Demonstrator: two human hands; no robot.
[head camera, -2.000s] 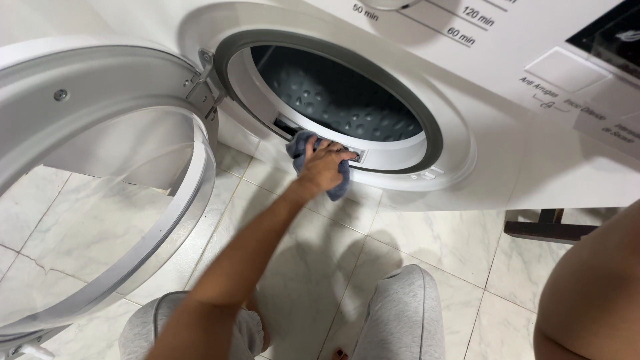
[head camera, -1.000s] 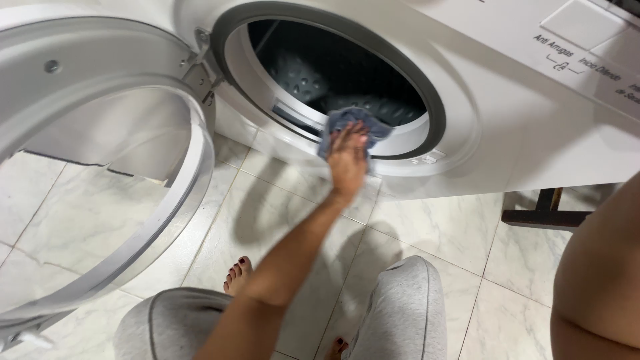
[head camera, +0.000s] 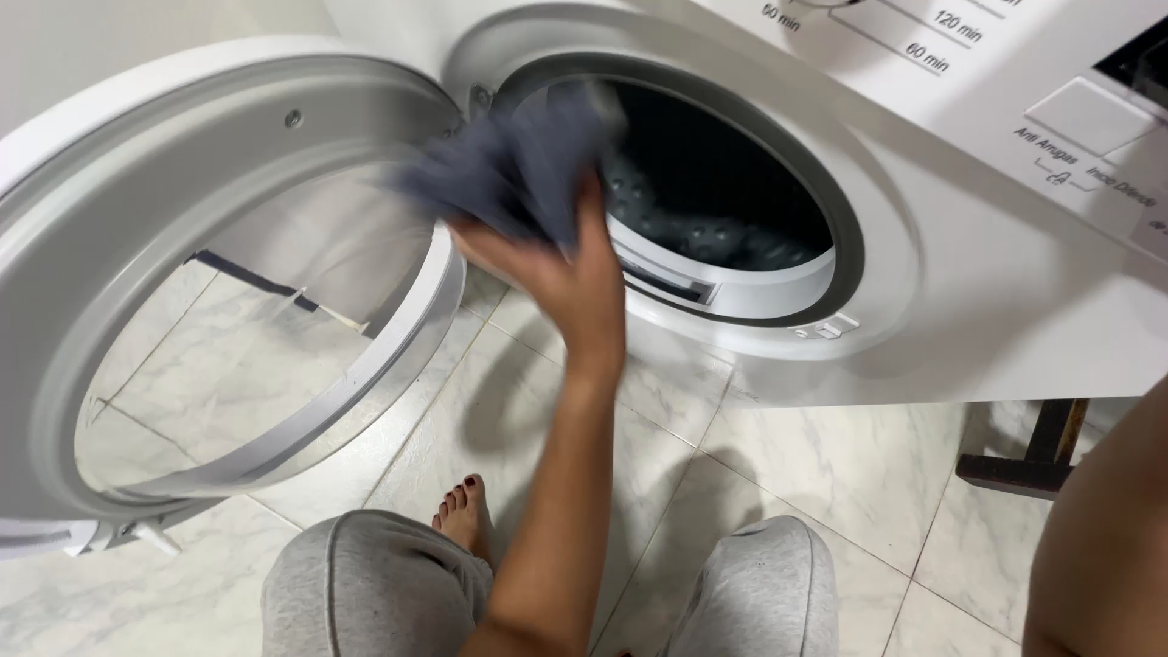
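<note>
My left hand (head camera: 577, 287) is raised between the round door and the drum opening of a white front-loading tumble dryer (head camera: 995, 319). It grips a blue-grey cloth (head camera: 511, 169), which is blurred and hides most of the fingers. The cloth overlaps the left part of the opening and the hinge side of the open door (head camera: 205, 119); whether it touches either one cannot be told. Inside the opening lies the dark drum (head camera: 730, 173), with a slot (head camera: 671, 281) in the lower rim. My right hand is out of view; only part of that arm shows at the right edge.
A control panel (head camera: 967, 73) with printed settings runs along the upper right. A door latch recess (head camera: 826, 327) sits low on the front. Below are marble-look floor tiles (head camera: 821, 456), my knees in grey trousers, a bare foot (head camera: 464, 516) and a dark wooden leg of some furniture (head camera: 1017, 474).
My left hand has lifted the cloth from the lower rim of the drum opening, up and left toward the door hinge. In the earlier frames it pressed the cloth near that rim.
</note>
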